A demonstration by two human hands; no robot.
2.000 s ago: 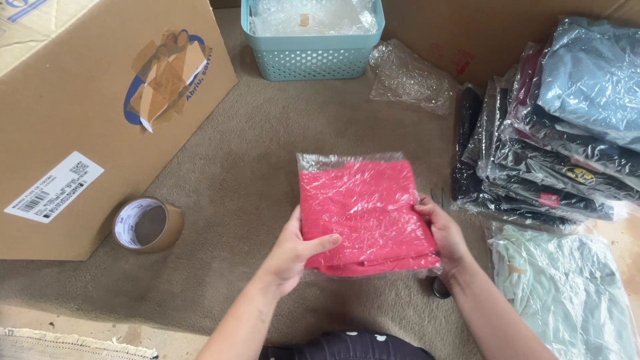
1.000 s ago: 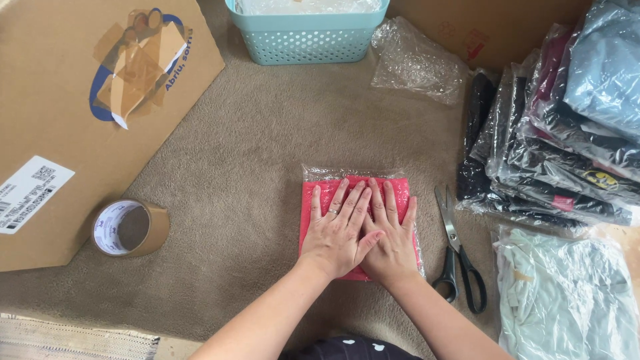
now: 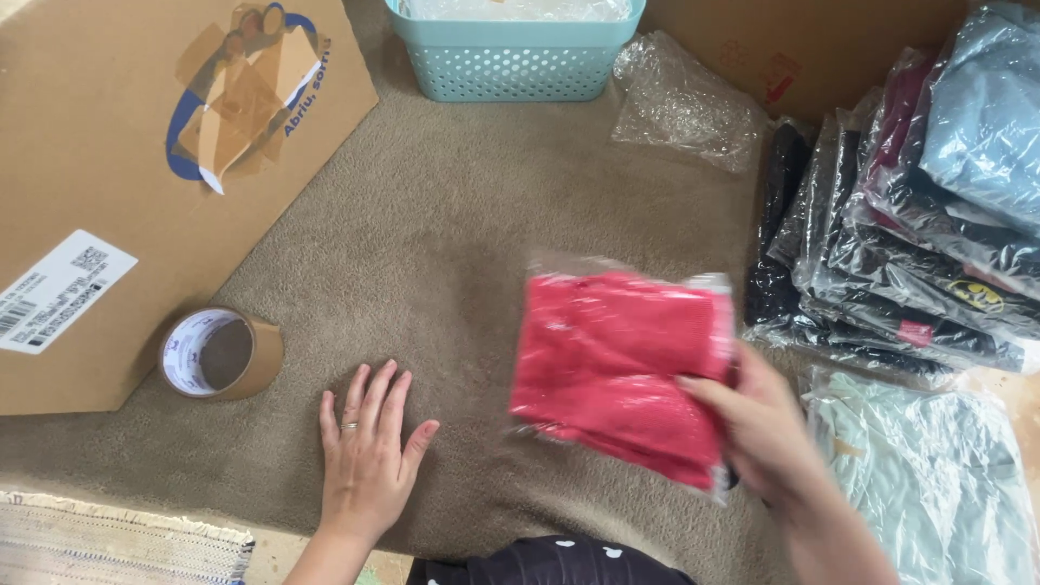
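Observation:
A folded red garment in a clear plastic bag (image 3: 617, 374) is gripped at its right edge by my right hand (image 3: 760, 414), thumb on top; it is blurred and looks lifted above the brown cloth surface (image 3: 487, 211). My left hand (image 3: 366, 455) lies palm down on that surface, fingers apart, holding nothing, with a ring on one finger. Left of it a roll of brown packing tape (image 3: 264, 357) stands by a cardboard box (image 3: 211, 219). The scissors are mostly hidden behind my right hand and the bag.
Stacked bagged garments (image 3: 902, 268) are at the right, with a bagged pale green garment (image 3: 926, 471) below them. At the top sit a teal perforated basket (image 3: 512, 69), a crumpled clear plastic bag (image 3: 691, 106) and more cardboard (image 3: 731, 49). A woven rug (image 3: 114, 540) lies bottom left.
Both hands were pressing on the red bagged garment a second ago. My left hand has moved off it to the left, and my right hand has taken hold of it and raised it.

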